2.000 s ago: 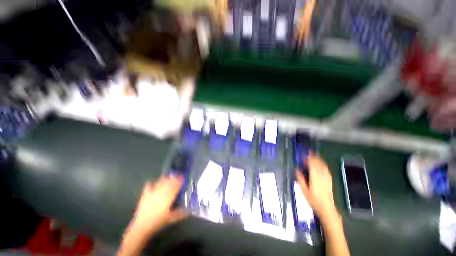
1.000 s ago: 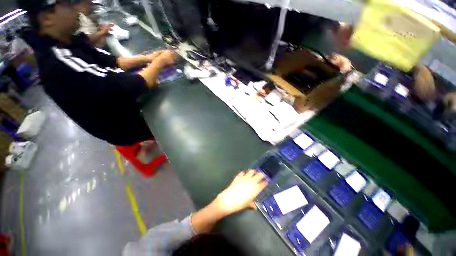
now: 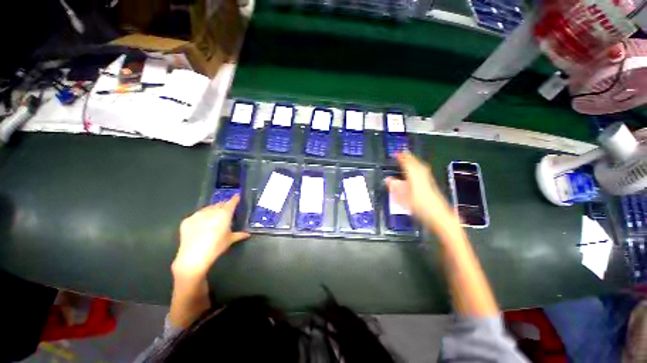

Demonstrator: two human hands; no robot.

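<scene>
A clear blister tray (image 3: 264, 164) lies on the green bench with two rows of blue keypad phones. The back row phones, such as the middle one (image 3: 319, 132), have lit white screens. In the front row, several phones show large white faces, such as this one (image 3: 311, 198). The front left phone (image 3: 228, 176) has a black screen. My left hand (image 3: 206, 237) has its fingers on that phone's lower end. My right hand (image 3: 420, 190) is over the tray's right end, a fingertip at the back right phone (image 3: 396, 135); it partly covers the front right phone (image 3: 397, 205).
A smartphone (image 3: 468, 193) lies right of the tray. A white fan (image 3: 560, 179) stands at right, with a pink fan (image 3: 610, 85) above. White papers (image 3: 152, 106) lie upper left beside a cardboard box (image 3: 213, 35). A green strip (image 3: 340, 64) runs behind the tray.
The view has swung back from the neighbouring worker to the tray. My right hand is in full view again. The back right phone's screen, dark two seconds ago, now shows white.
</scene>
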